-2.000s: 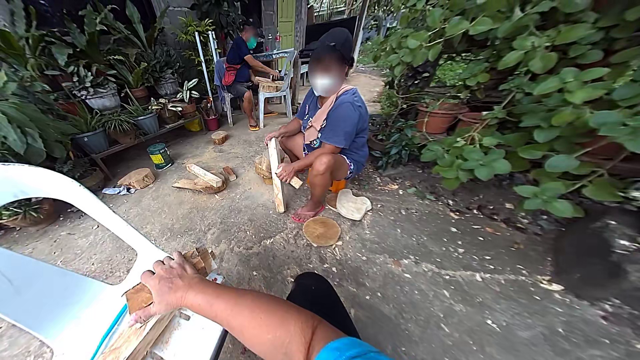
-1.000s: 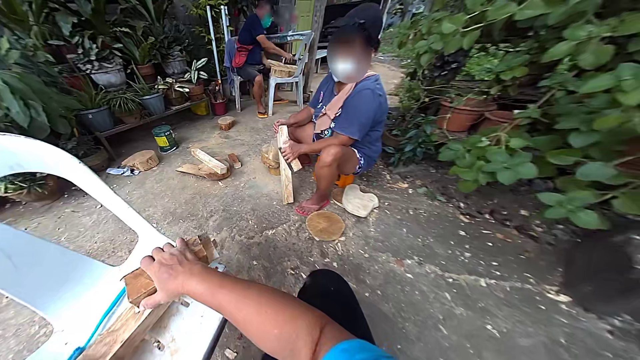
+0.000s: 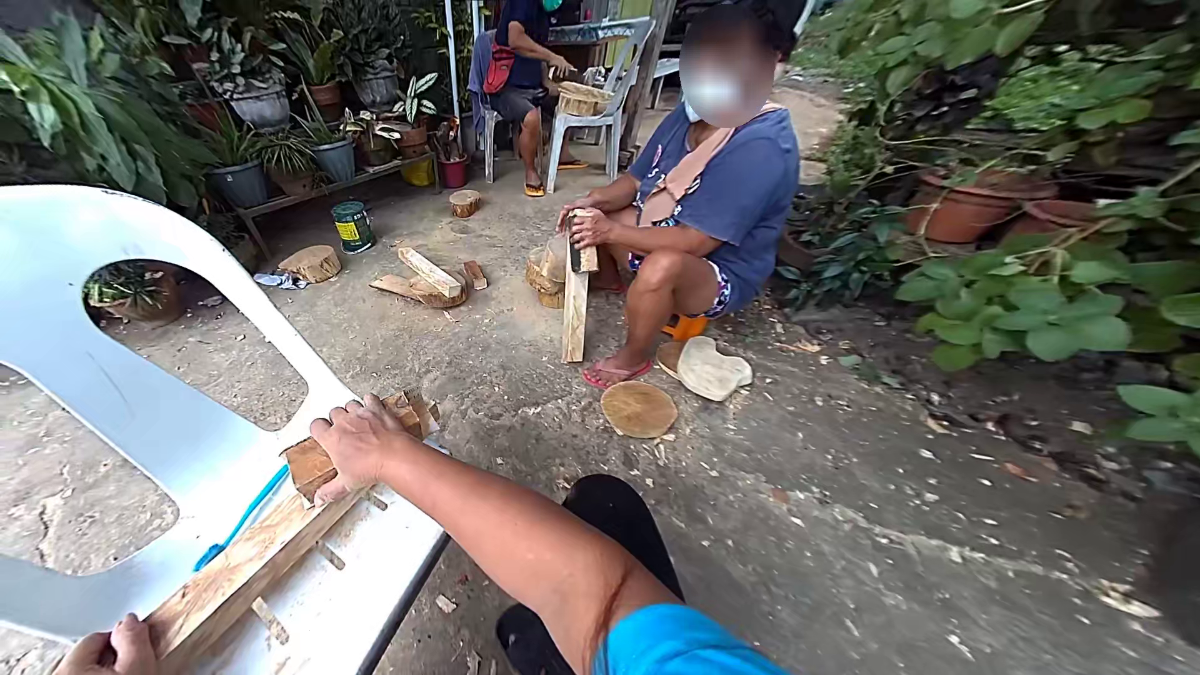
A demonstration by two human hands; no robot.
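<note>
My right hand [image 3: 361, 442] is closed over a rough brown wood block [image 3: 309, 467], which lies across the far end of a squared length of pale wood [image 3: 248, 562]. That length rests on the slotted seat of a white plastic chair [image 3: 352, 581]. At the bottom left edge, my left hand [image 3: 117, 652] grips the near end of the pale length; part of this hand is cut off by the frame. A blue cord [image 3: 239, 520] lies beside the wood, along the chair's back.
Ahead, a seated person [image 3: 717, 187] holds a tool on an upright wood piece [image 3: 575, 314]. Near their feet lie a round wood slab [image 3: 638, 409] and a pale carved piece [image 3: 712, 368]. Wood offcuts [image 3: 431, 274], a green can [image 3: 352, 227] and another seated person [image 3: 525, 84] are farther back.
My left hand has come into view at the lower left, on the pale wood. My right hand stays on the block. The person ahead has shifted their hands on their wood piece.
</note>
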